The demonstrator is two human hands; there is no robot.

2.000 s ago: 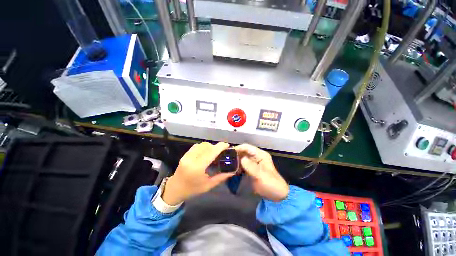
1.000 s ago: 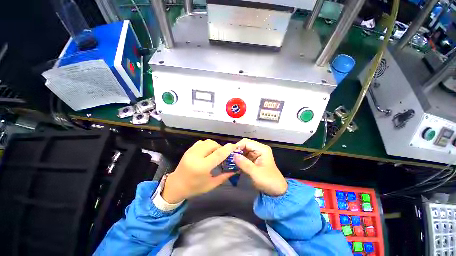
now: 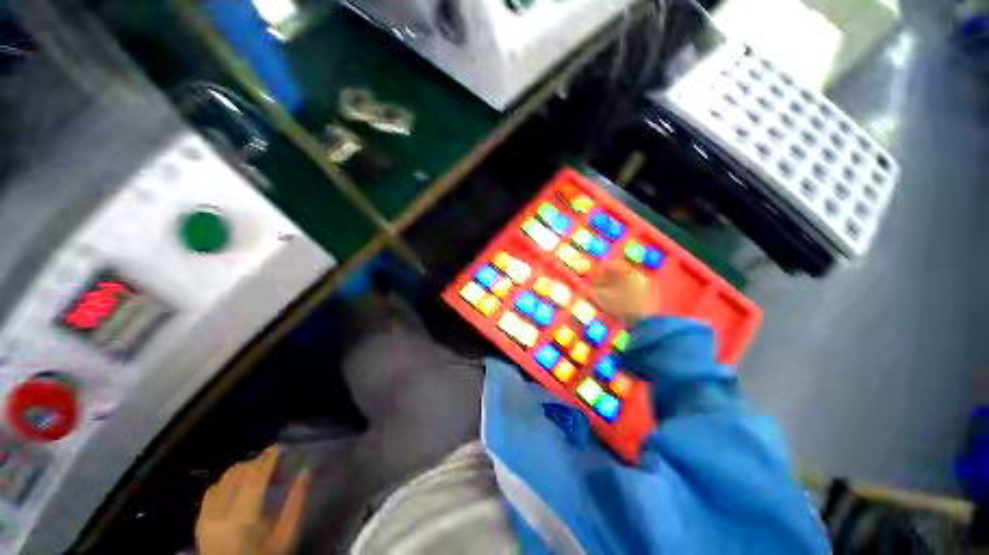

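Observation:
The red tray [image 3: 710,293] lies in the middle right, its compartments holding many small squares glowing white, yellow, blue, green and red. My right hand [image 3: 624,291], blurred, is over the tray among the lit squares; its fingertips and anything in them cannot be made out. My left hand [image 3: 252,505] is low at the left, over the dark floor area beside my lap. Its fingers are apart and no unit shows in it. The white press [image 3: 163,293] is cut off at the left, with a green button, red digits and a red button.
A white tray [image 3: 786,146] with a grid of cells stands at the upper right on dark trays. Small silver fixtures [image 3: 374,112] lie on the green bench [image 3: 418,173]. A second press [image 3: 504,43] is at the top. A yellowish hose [image 3: 315,152] crosses the bench.
The view has swung right and down to the red tray. My hands, earlier together around a small dark unit in front of the press, are now apart. My right hand has moved over the tray.

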